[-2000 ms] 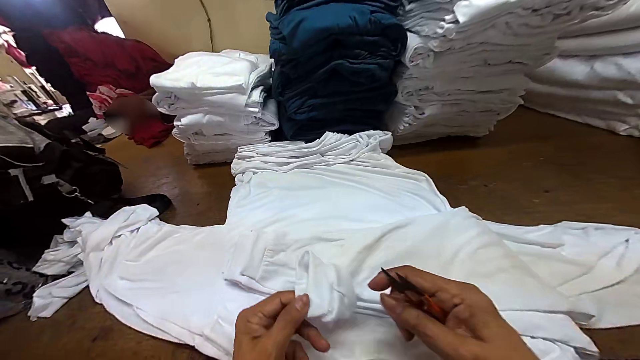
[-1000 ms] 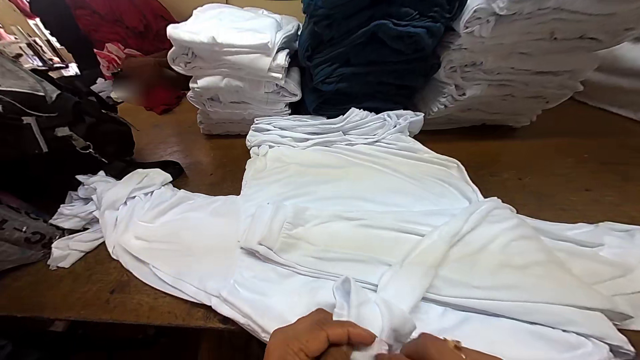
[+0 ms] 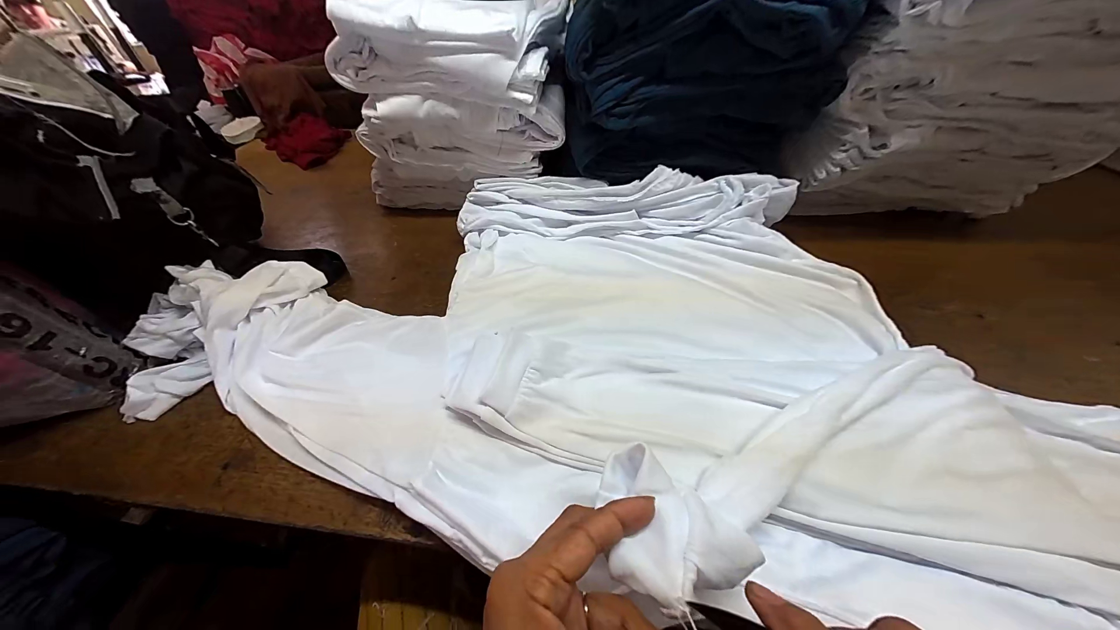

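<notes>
White cloth garments [image 3: 700, 297] lie spread in layers over the table. My left hand [image 3: 569, 569], a ring on one finger, pinches the bunched end of a white sleeve [image 3: 674, 534] near the front edge. Loose threads hang from the underside of that end. Only the fingertips of my right hand [image 3: 814, 612] show at the bottom edge, just right of the sleeve end; the rest is out of frame, so what it holds is hidden. No cutting tool is plainly visible now.
Folded white cloth [image 3: 446, 105] stands stacked at the back, beside a dark blue pile [image 3: 709, 79] and a taller white stack [image 3: 980, 105]. A black bag [image 3: 131, 175] sits at the left on the wooden table [image 3: 289, 472], above a printed plastic sack [image 3: 52, 350].
The black and orange small cutting tool seen in my right hand two seconds ago is out of sight. Both hands have moved lower in the view. The view has shifted.
</notes>
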